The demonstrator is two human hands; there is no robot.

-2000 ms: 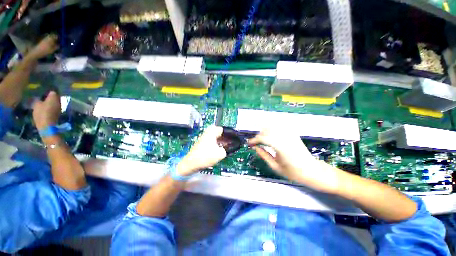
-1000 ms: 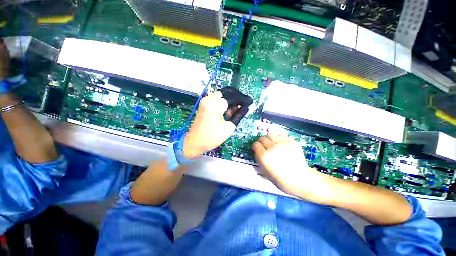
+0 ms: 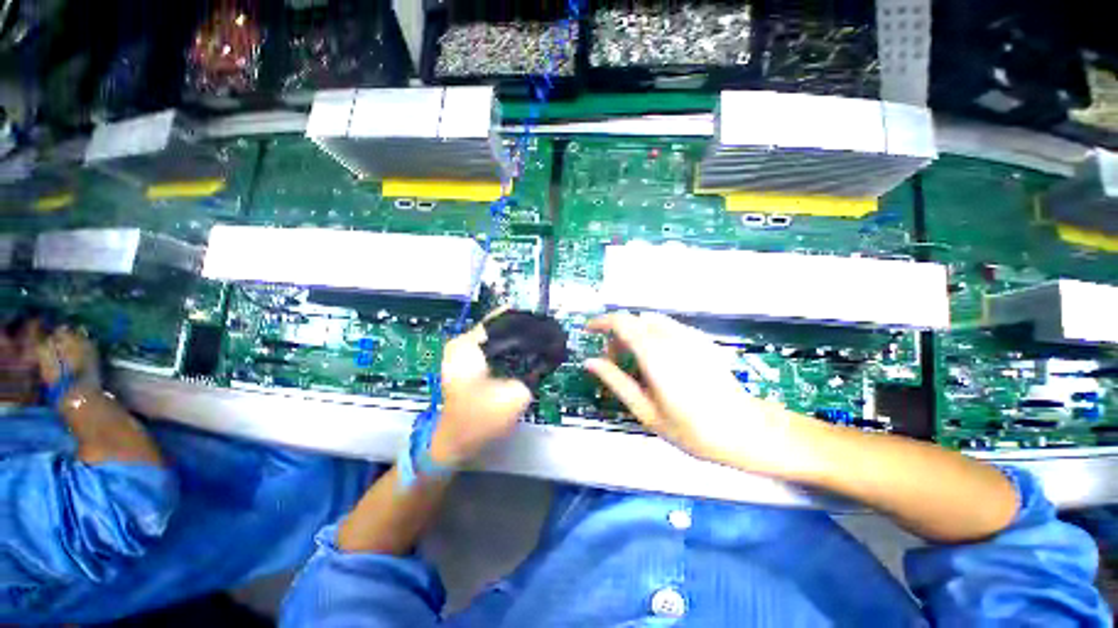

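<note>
My left hand [image 3: 490, 380], with a light blue strap [image 3: 423, 448] on the wrist and black coverings on its fingers, is curled above the boards near the middle; whether it holds a small part cannot be told. My right hand [image 3: 674, 380] is bare, to its right, with thumb and index finger apart and nothing visible between them. Below my hands lies a green circuit board [image 3: 613, 190] with a long white heatsink [image 3: 775, 285] and a finned heatsink [image 3: 815, 141] above a yellow strip [image 3: 803, 204].
Black bins of small parts [image 3: 671, 34] stand behind the boards. A blue coiled cord [image 3: 500, 209] hangs by my left hand. A white dotted strip [image 3: 904, 49] hangs at upper right. A pale rail [image 3: 589, 456] runs nearest me. Another person's arm [image 3: 104, 423] is at left.
The view has tilted up, showing the bins again. My left hand has moved a little down and left, away from the long heatsink's end. My right thumb and index finger have spread apart.
</note>
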